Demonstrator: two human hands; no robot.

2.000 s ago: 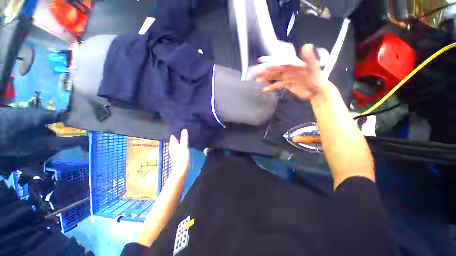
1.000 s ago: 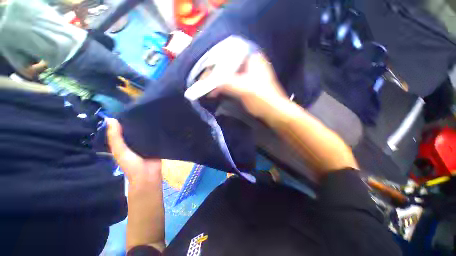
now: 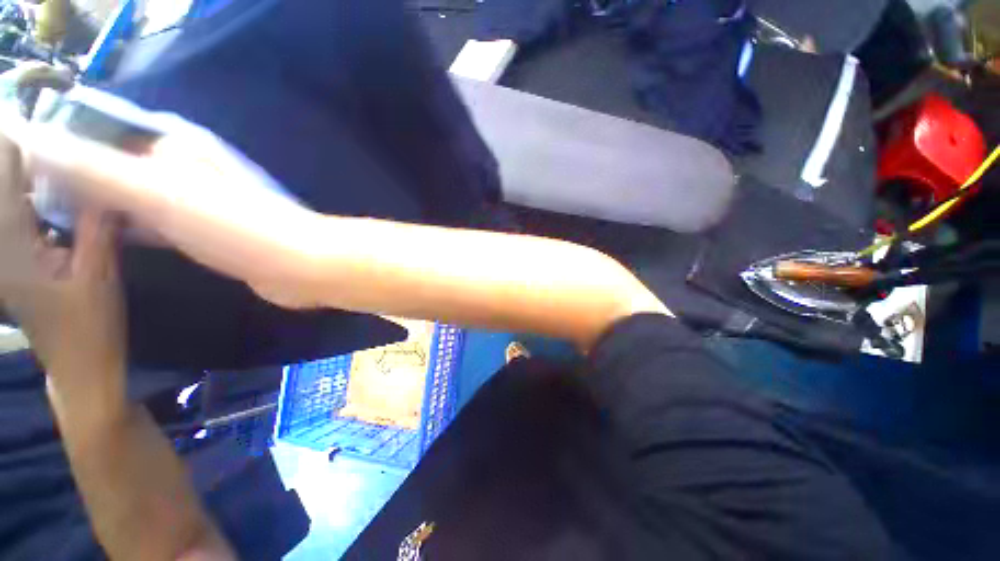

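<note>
A large navy garment [image 3: 318, 121] hangs spread across the upper left, over the left part of the grey padded board [image 3: 603, 159]. My right hand [image 3: 121, 181] is at the far left, on the garment's upper edge with white cloth or trim; it is blurred. My left hand [image 3: 66, 263] is beside and below it at the left edge, partly cut off, at the same edge. The fingers of both are hard to make out. The steam iron [image 3: 817, 278], silver with an orange-brown handle, rests at the right with no hand on it.
A blue crate [image 3: 439, 384] with cardboard inside stands below the board. Navy garments [image 3: 696, 82] lie at the far side. A white strip [image 3: 830, 121] lies on the dark table. A red stool [image 3: 932, 148] and yellow cable [image 3: 954, 201] are at right.
The view has swung back, with board and iron visible again. Both hands have moved to the far left with the navy garment, which was lifted off the board.
</note>
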